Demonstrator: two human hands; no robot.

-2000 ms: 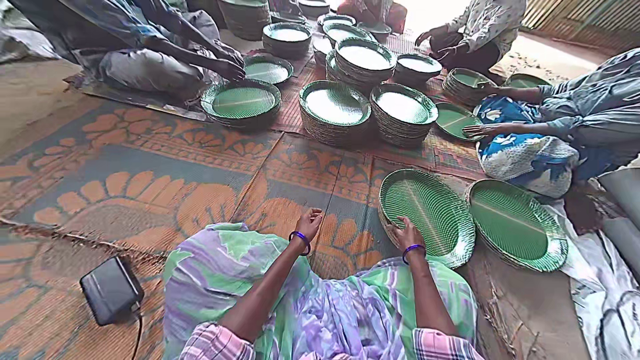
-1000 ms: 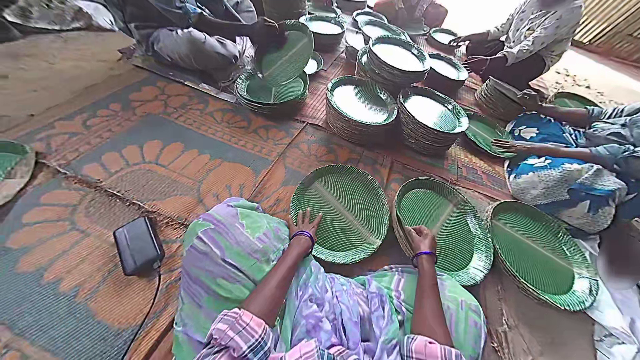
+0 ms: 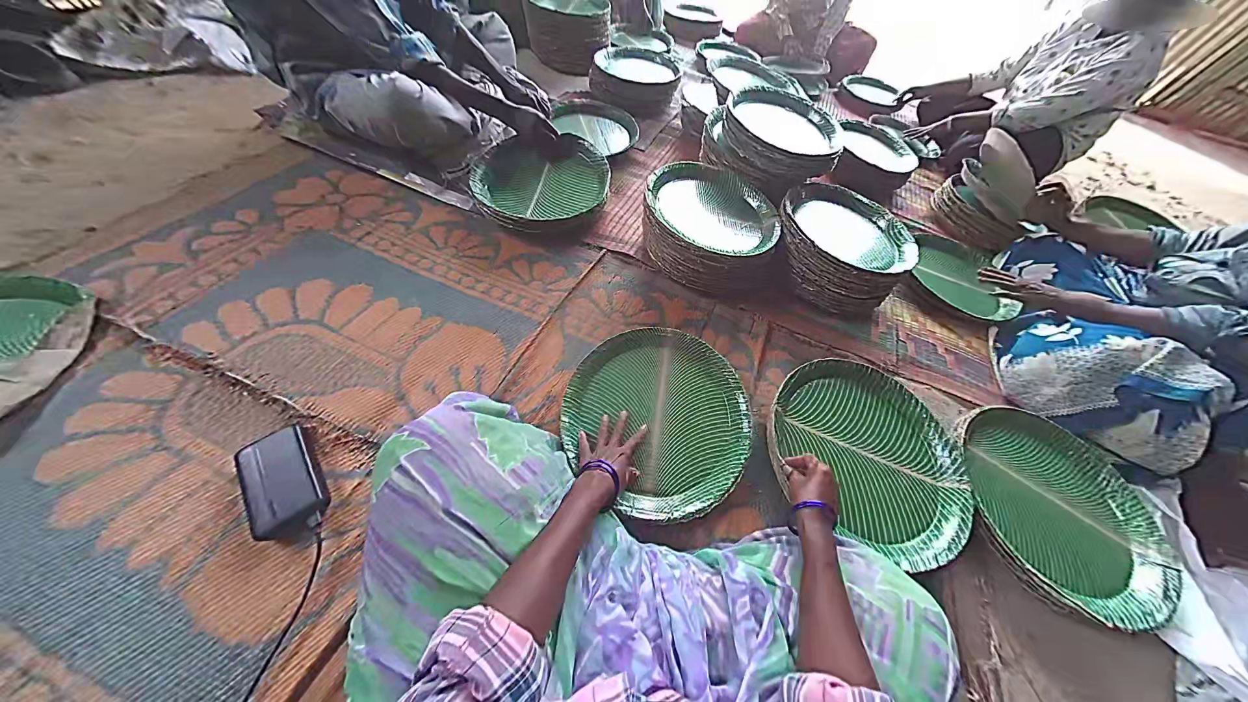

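Observation:
A round green leaf-patterned plate (image 3: 673, 400) lies on the mat in front of my lap. My left hand (image 3: 611, 451) rests on its lower left part, fingers spread, holding nothing. To its right is another green leaf-patterned plate (image 3: 877, 458), tilted over my right knee. At that plate's left edge is my right hand (image 3: 811, 485), its fingers curled; whether they grip the rim I cannot tell. Farther right a stack of similar plates (image 3: 1063, 507) leans outward. Both wrists carry purple bangles.
Tall stacks of green plates (image 3: 712, 244) stand beyond. A co-worker's hand (image 3: 546, 132) touches a plate at upper left; another's hand (image 3: 1019, 288) lies near a plate at right. A black power bank (image 3: 283, 483) with a cable rests on the patterned mat (image 3: 380, 331).
A plate now lies under my left hand, where the earliest frame shows bare mat. The co-worker at upper left has lowered a plate that was held upright.

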